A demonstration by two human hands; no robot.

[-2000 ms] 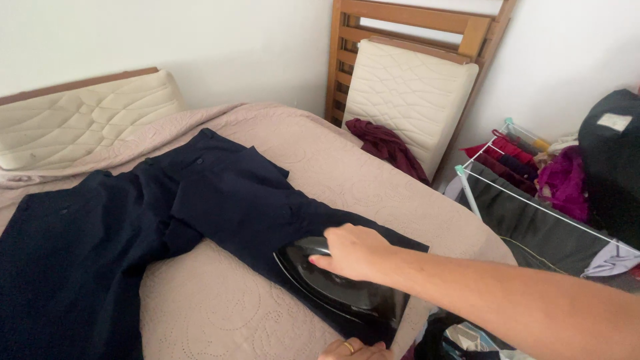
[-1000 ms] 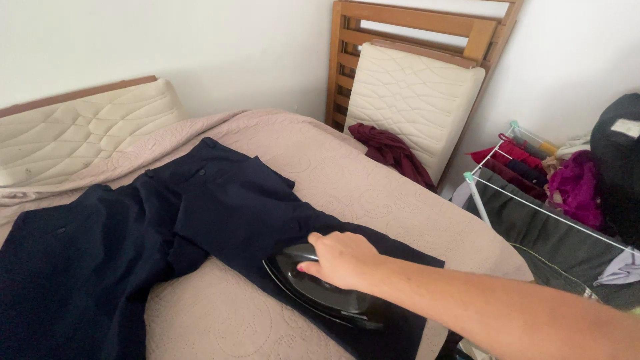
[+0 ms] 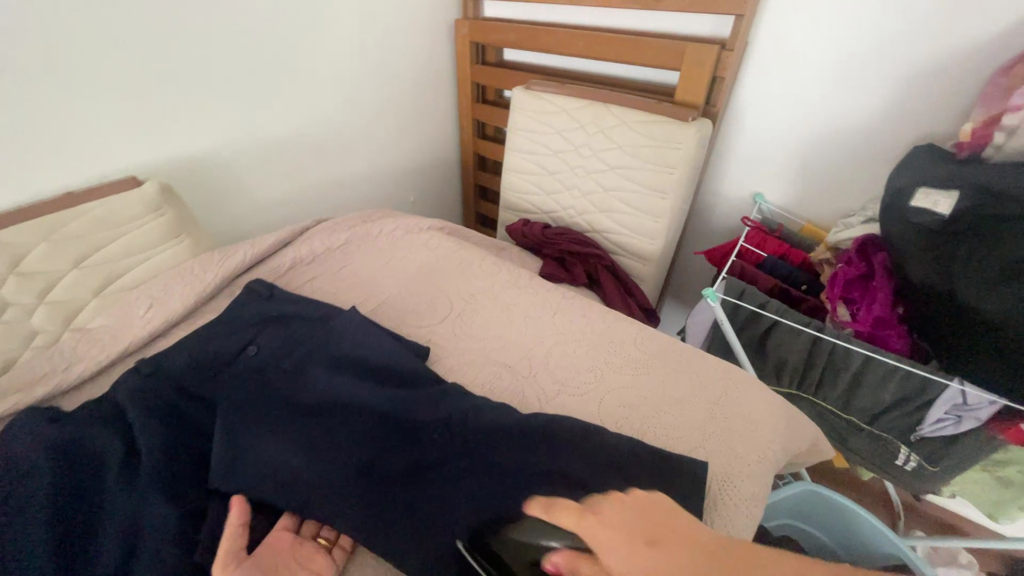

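Navy trousers (image 3: 352, 400) lie spread over a pale pink quilted cover (image 3: 480, 320), one leg reaching toward the lower right. My right hand (image 3: 616, 528) is closed on the handle of a black clothes iron (image 3: 520, 548), which rests on the lower edge of that leg; the bottom of the iron is out of frame. At the lower edge of the trousers, my left hand (image 3: 284, 548) shows its palm, fingers apart and a ring on one. Its fingertips are beside the cloth, and nothing is seen in its grasp.
Past the cover's right edge stands a drying rack (image 3: 848, 340) hung with clothes, above a light blue tub (image 3: 840, 528). Cream padded panels (image 3: 600, 176) lean at the back and left, near a slatted wooden frame (image 3: 576, 44). A maroon cloth (image 3: 592, 268) lies by the back panel.
The iron in my right hand has moved toward the lower edge of the view. My left hand, out of sight one second ago, now shows at the lower left beside the trousers.
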